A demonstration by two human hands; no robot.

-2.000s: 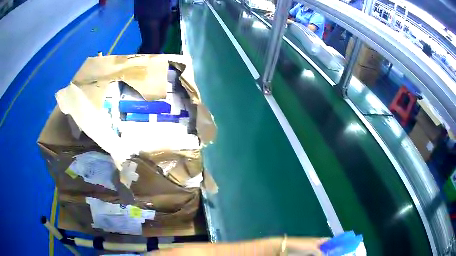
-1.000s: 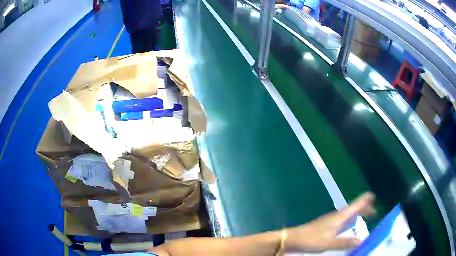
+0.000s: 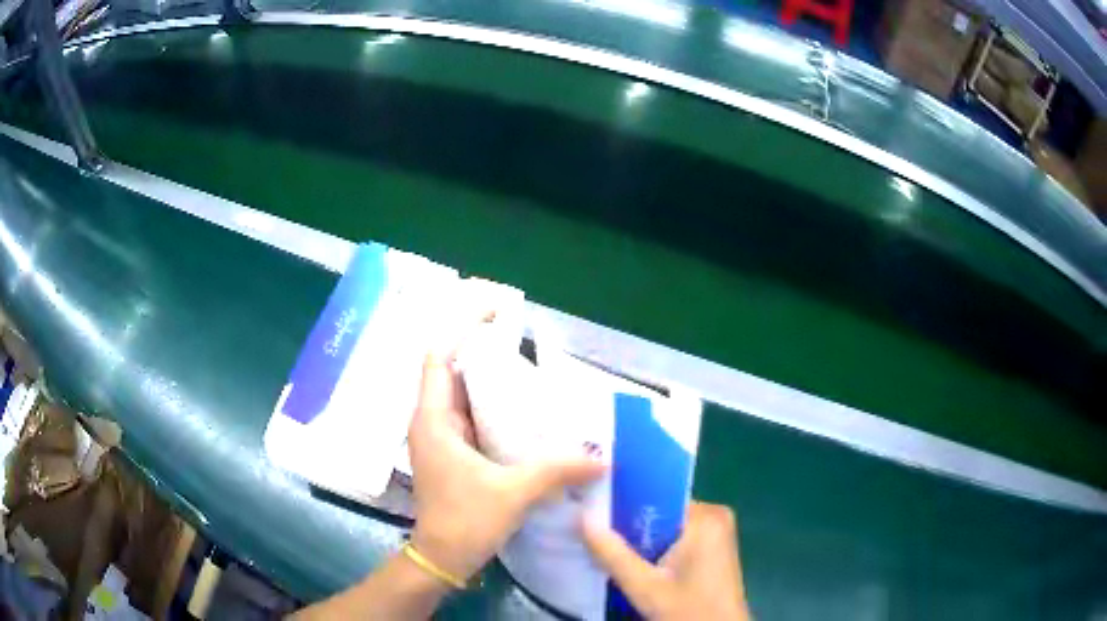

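My left hand has its thumb and fingers on a white carton blank with a blue panel, over the green bench. My right hand grips the same blank at its blue panel, thumb on top. The blank looks bent in the middle. Another stack of blanks with a blue-purple panel lies on the bench to the left, partly under my left hand. The fingertips under the blank are hidden.
A pale rail separates the bench from the green conveyor belt. A torn brown-paper bundle is at lower left. A metal post stands at upper left. A red stool and cardboard boxes are beyond the belt.
The view has turned right, so the brown bundle is now at lower left. Both hands are now in view on the blank; earlier only one hand reached over the bench beside blue-and-white blanks.
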